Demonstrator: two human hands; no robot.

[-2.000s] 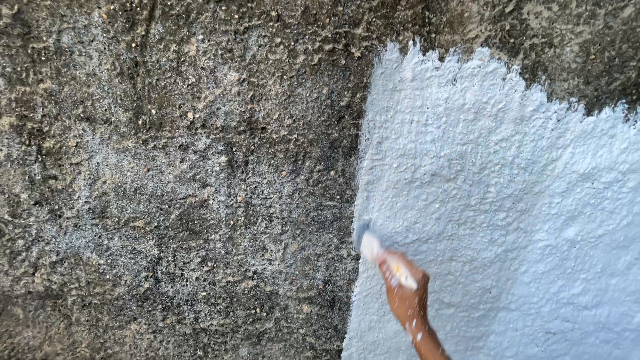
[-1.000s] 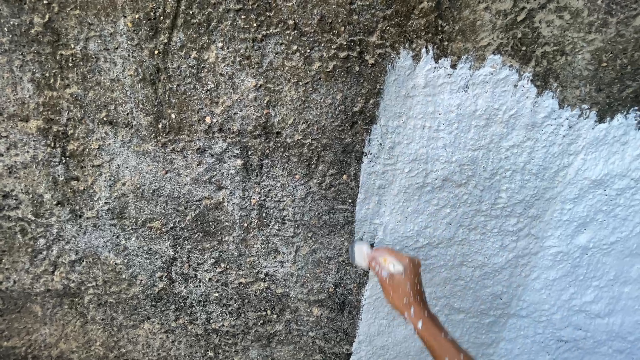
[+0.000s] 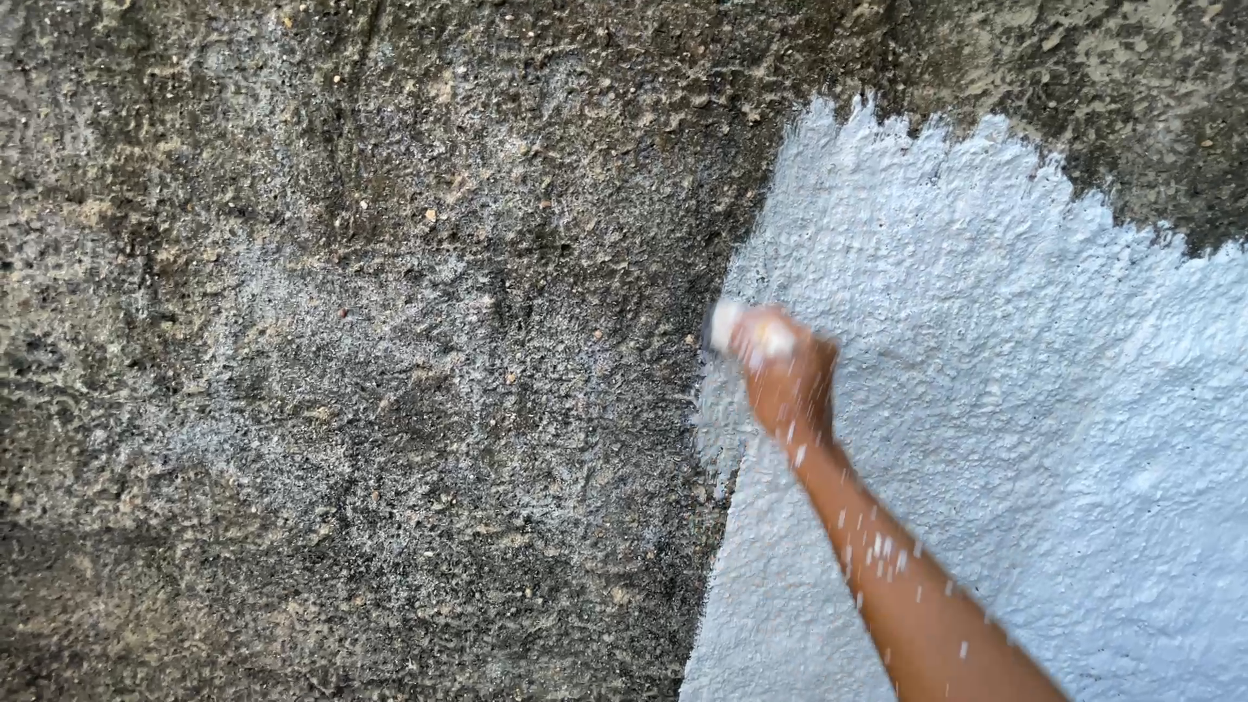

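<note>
My right hand [image 3: 788, 375] is closed around the handle of a paintbrush [image 3: 726, 327], blurred by motion. The brush's bristle end points left and lies at the left edge of the white paint coat [image 3: 975, 322], against the rough wall. White paint spots mark my hand and forearm. A thin, streaky patch of paint shows just below the brush, left of the denser coat. My left hand is out of view.
Bare, rough, weathered wall [image 3: 390, 370] with dark and grey patches fills the left side. A strip of it also runs above the jagged upper edge of the paint, at the top right.
My right hand has moved up along the paint's left edge with the brush, and more of the forearm shows. A streaky painted patch now sticks out leftward from that edge.
</note>
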